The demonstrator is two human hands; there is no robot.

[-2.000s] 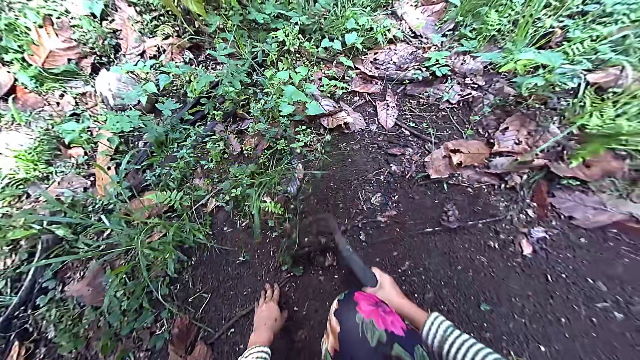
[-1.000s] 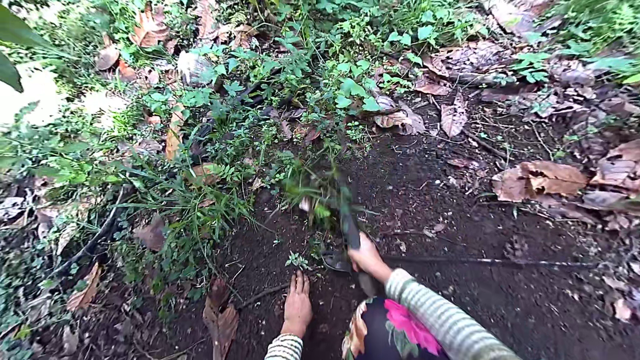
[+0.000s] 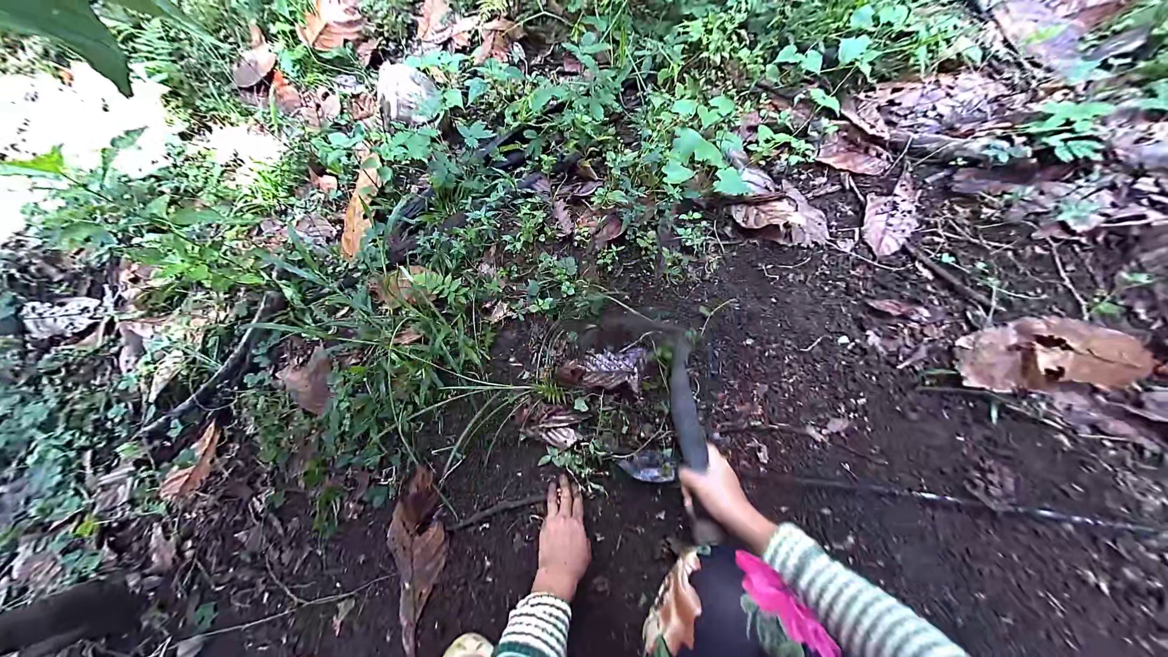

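My right hand (image 3: 721,497) grips the dark handle of a hand hoe (image 3: 686,401), whose blurred head points left over the soil at the edge of the weeds. Flat on the dark soil rests my left hand (image 3: 564,538), fingers forward and holding nothing that I can see. Small loose weeds (image 3: 593,452) lie just beyond its fingertips. Two curled dry leaves, one greyish (image 3: 616,368) and one brown (image 3: 552,426), lie between the hoe and the grass clump (image 3: 392,374). A shiny dark piece (image 3: 650,467) touches the ground left of the handle; what it is I cannot tell.
Low green weeds (image 3: 547,210) cover the ground ahead and to the left. A long brown leaf (image 3: 418,557) lies left of my left hand, a broad torn one (image 3: 1054,354) at the right. A thin dark stick or line (image 3: 949,500) crosses the soil at the right.
The hoe has swung about over the soil in my right hand. A blurred tuft of greenery near its head one second ago no longer shows there. My left hand remains on the soil.
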